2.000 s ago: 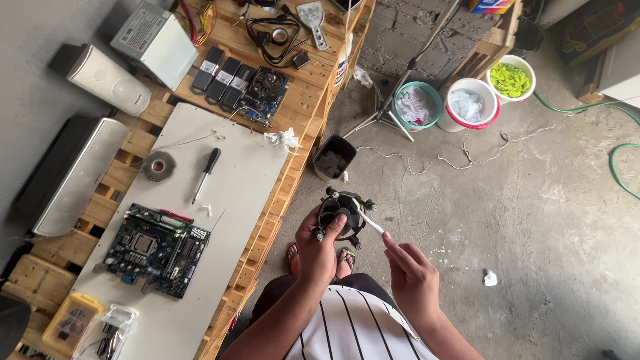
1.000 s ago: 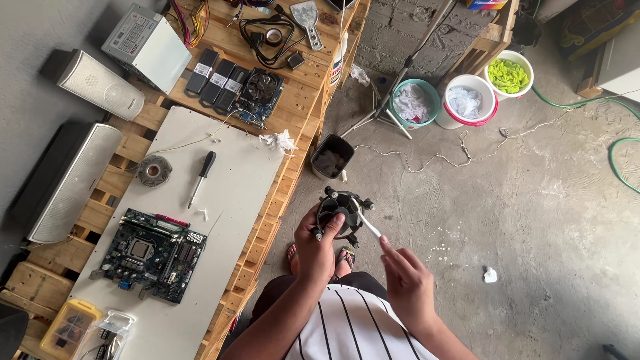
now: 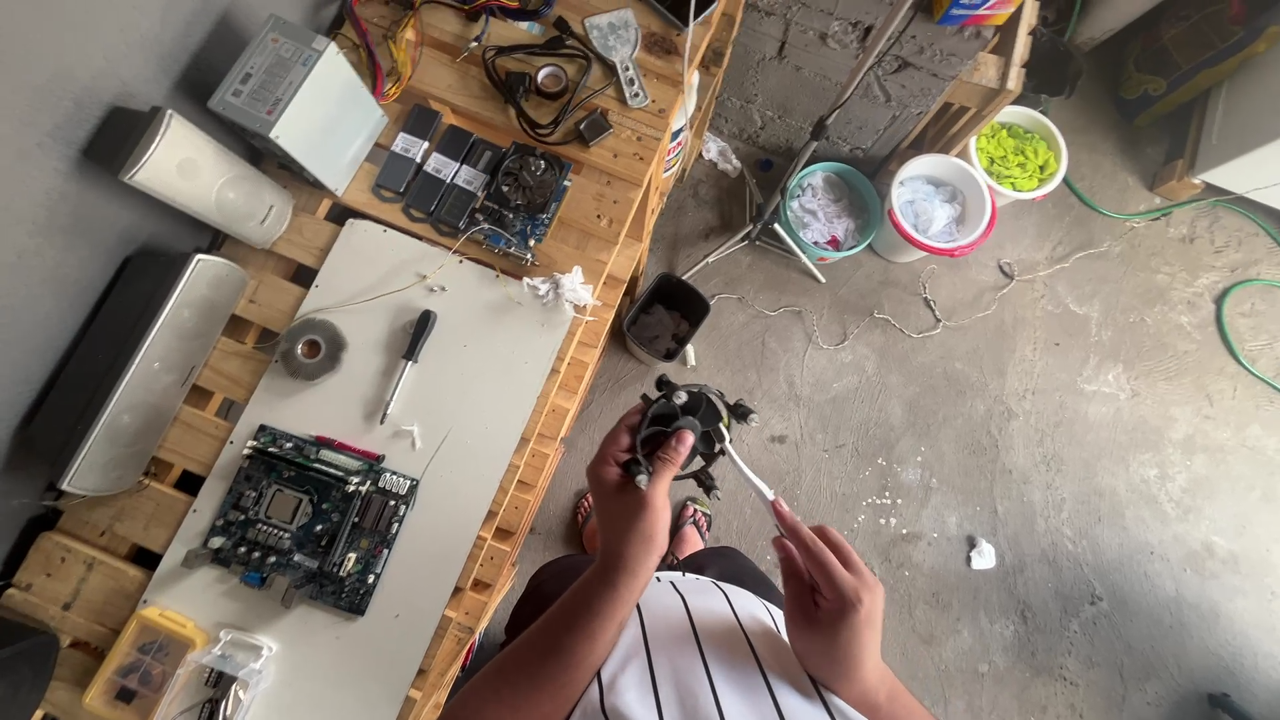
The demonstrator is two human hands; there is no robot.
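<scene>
My left hand grips a black CPU cooler fan, thumb on its hub, above the floor beside the workbench. In my right hand is a thin white brush-like tool, whose far end touches the fan's blades and frame; its tip is partly hidden. On the white board to the left lie a motherboard, a round finned heat sink and a screwdriver with a black handle. A red pen-like item lies along the motherboard's upper edge.
The pallet-wood bench holds a power supply, speakers, a graphics card, a scraper and a yellow parts case. A black bin, a tripod stand and buckets with cloths stand on the floor.
</scene>
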